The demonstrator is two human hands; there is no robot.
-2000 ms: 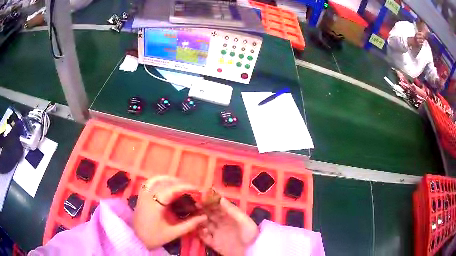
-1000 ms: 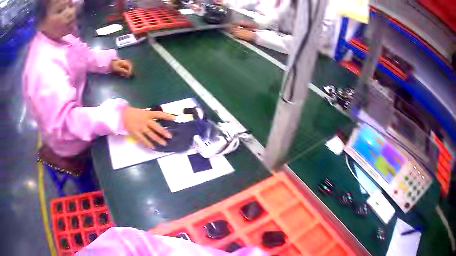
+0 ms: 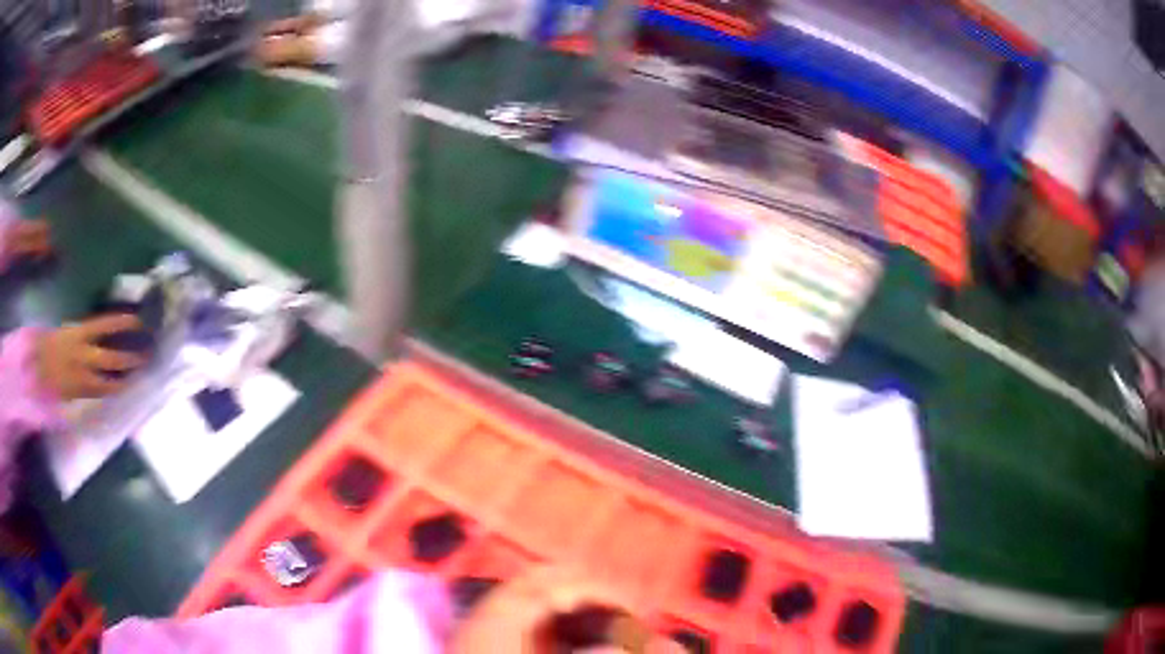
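Note:
The frame is blurred. My left hand (image 3: 530, 616), in a pink sleeve, is at the bottom edge, partly cut off, over the orange-red compartment tray (image 3: 511, 492). Its fingers are curled around a dark item, which looks like a smartwatch (image 3: 585, 629). My right hand cannot be made out. Tray pockets hold dark watches, such as one at the left (image 3: 358, 482) and one at the right (image 3: 727, 575). Several pockets along the tray's far row are empty. Several small watches with lit spots (image 3: 607, 371) lie on the green bench beyond the tray.
A test instrument (image 3: 728, 256) stands behind the watches, with a white flat box (image 3: 728, 362) before it. A white sheet with a blue pen (image 3: 862, 473) lies right. A grey post (image 3: 374, 192) rises left. Another person's hand (image 3: 90, 358) is over papers at far left.
The view has swung back right from the person at the left, bringing the instrument and sheet nearer the middle. My left hand with the dark item shows again at the bottom.

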